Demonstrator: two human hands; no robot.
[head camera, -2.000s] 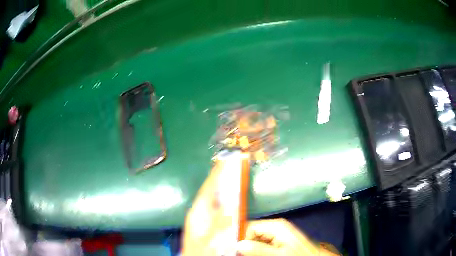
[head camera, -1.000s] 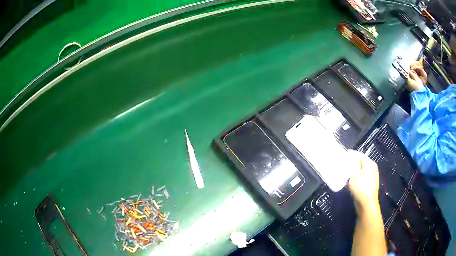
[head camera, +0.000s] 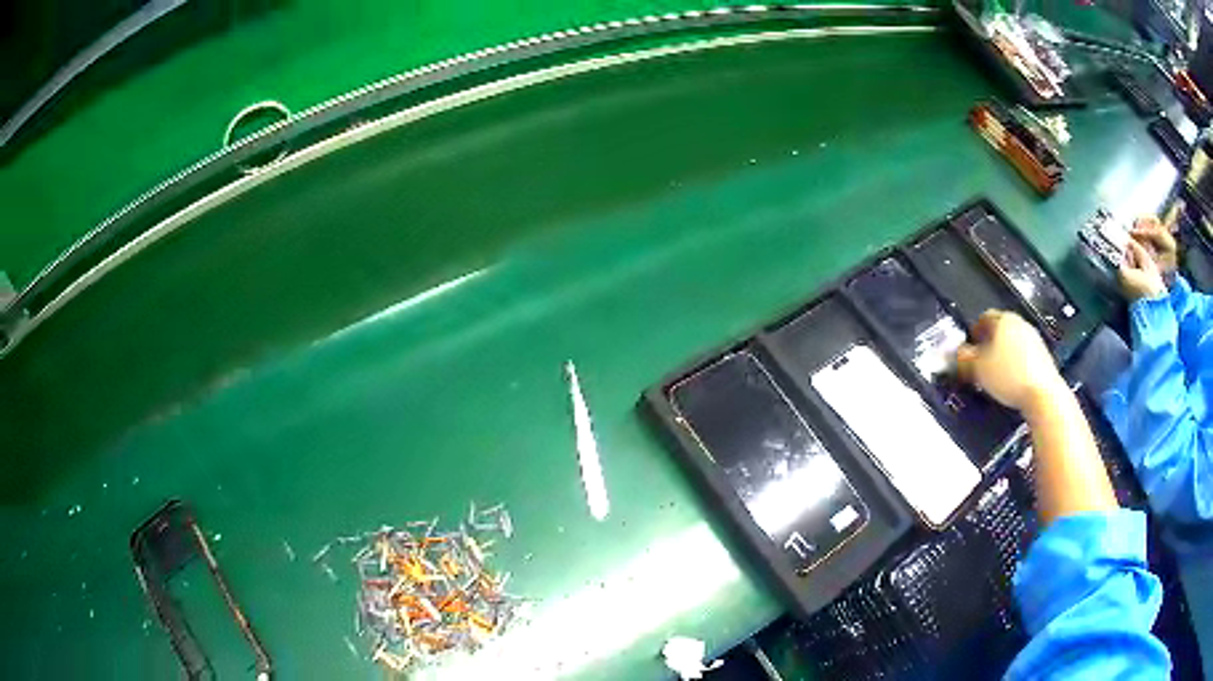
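A black phone tray (head camera: 665, 412) lies right of centre. A glossy dark phone (head camera: 772, 459) lies in its nearest pocket. A phone with a bright white face (head camera: 894, 432) lies in the second pocket, apart from my hand. My right hand (head camera: 1008, 362) reaches in from the lower right. Its bent fingertips are at the lower end of another dark phone (head camera: 889, 303) in the third pocket. Blur and glare hide whether they grip it. My left hand is not in view.
A pile of tiny grey and orange sticks (head camera: 432, 599), silver-white tweezers (head camera: 585, 446) and an empty frame (head camera: 166, 552) lie on the green bench. Black ribbed trays (head camera: 918, 619) are below the bench edge. Another person's hands (head camera: 1144, 260) hold a part at far right.
The left hand has left the view. The white-faced phone, held by my right hand a second ago, now lies in the second pocket. My right hand has moved up to the third pocket.
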